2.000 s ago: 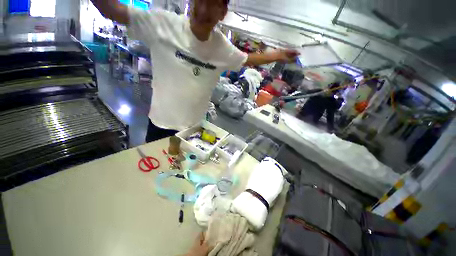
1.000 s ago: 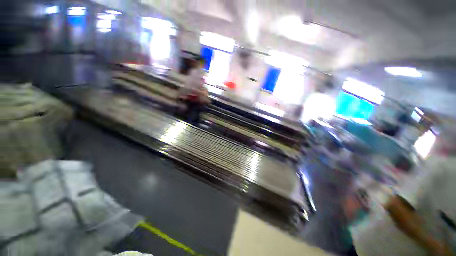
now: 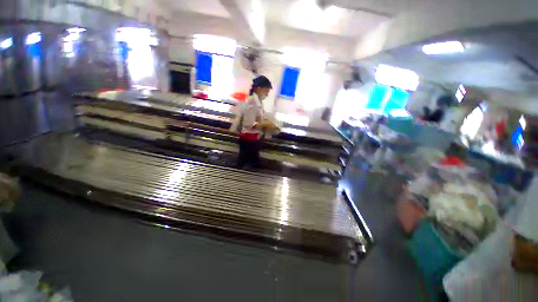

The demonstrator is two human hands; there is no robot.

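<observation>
Neither of my hands is in the picture. Nearest in front of me is a long, low metal rack (image 3: 236,200) with many parallel bars and a shiny, worn top. It runs from the left side to the right of centre. Pale cloth or bags (image 3: 29,287), blurred, show at the bottom left corner. The frame is soft with motion, so small details cannot be told.
A person (image 3: 252,121) in a pale top and dark cap stands among the racks behind. Grey floor (image 3: 177,259) lies in front. At the right are a teal tub (image 3: 433,253), heaped pale fabric (image 3: 463,206) and part of another person in white (image 3: 486,265).
My view has swung left from the table with scissors, bins and beige cloth to the metal racks. My hand, the table and the white bundle have left the picture.
</observation>
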